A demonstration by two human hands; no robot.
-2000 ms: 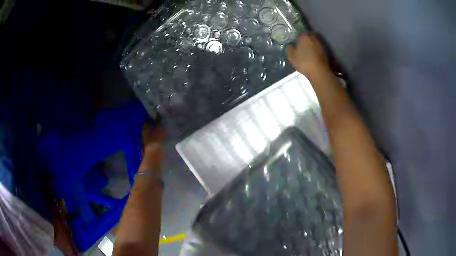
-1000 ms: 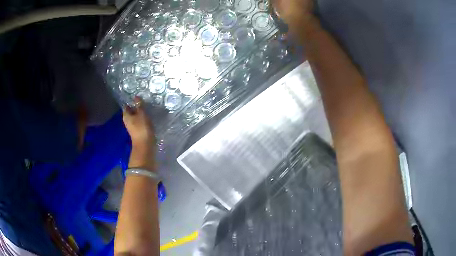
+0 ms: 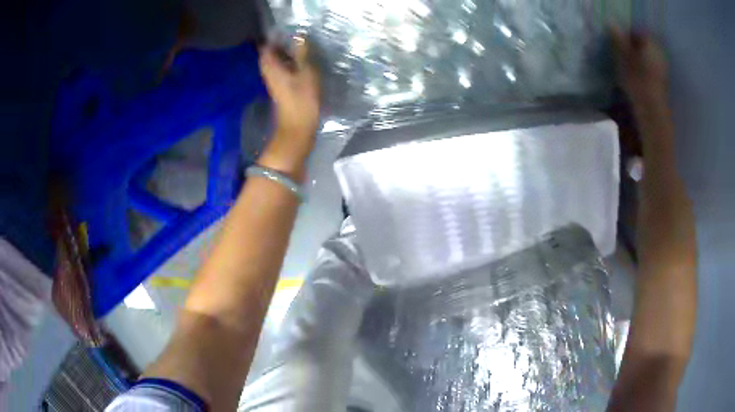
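A clear, shiny blister tray stack (image 3: 459, 56) lies across the top of the view, blurred and cut off by the top edge. My left hand (image 3: 292, 80) grips its left edge. My right hand (image 3: 641, 68) is at its right edge, blurred, its fingers touching the side. Below it is a white ribbed block (image 3: 483, 193) with rows of narrow slots. A second stack of blister trays (image 3: 508, 346) stands nearest me, its far edge overlapping the white block in view.
A blue plastic stool (image 3: 153, 145) is at the left. Yellow tape (image 3: 173, 282) crosses the grey floor at lower left. A grey-clad leg (image 3: 322, 306) is beside the near stack. A grey wall or partition (image 3: 713, 161) runs along the right.
The upper trays have moved right and turned roughly level, with both hands on them. The view has turned too; the white block now appears more level and further right.
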